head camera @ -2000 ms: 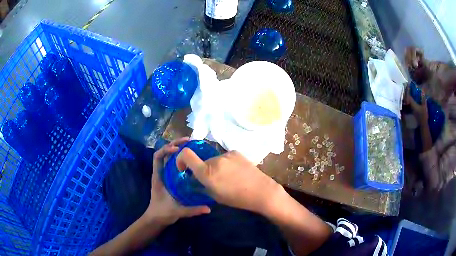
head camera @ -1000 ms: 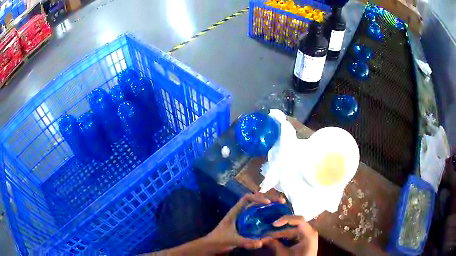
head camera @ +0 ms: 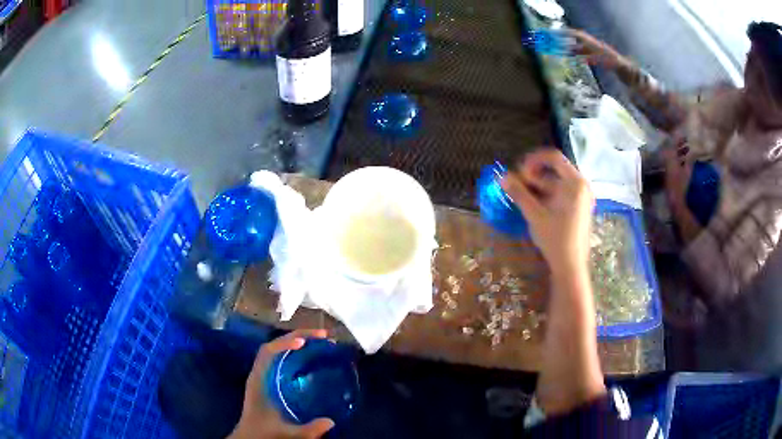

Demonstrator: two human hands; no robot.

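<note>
My left hand [head camera: 273, 396] holds a round blue shell [head camera: 315, 383] at the board's near edge, its fingers spread around the rim. My right hand [head camera: 553, 201] is at the far right of the board, its fingers on another blue shell [head camera: 500, 199] near the belt's near end. A white dish [head camera: 377, 225] with a yellowish centre sits on a crumpled white cloth [head camera: 296, 257]. Small clear pieces [head camera: 497, 302] lie scattered on the brown board [head camera: 394, 339]. A spare blue shell [head camera: 241, 223] rests left of the cloth.
A blue crate [head camera: 141, 283] with blue shell stacks stands at left. A mesh belt [head camera: 463, 94] carries spaced shells. A dark bottle [head camera: 303, 73] stands beside it. A blue parts tray [head camera: 647, 321] is at right. Another person [head camera: 742, 163] sits at right, one arm reaching toward the belt.
My right hand has left the shell in my left hand and moved right to a shell near the belt. The view has swung right again, and the seated person is back in view.
</note>
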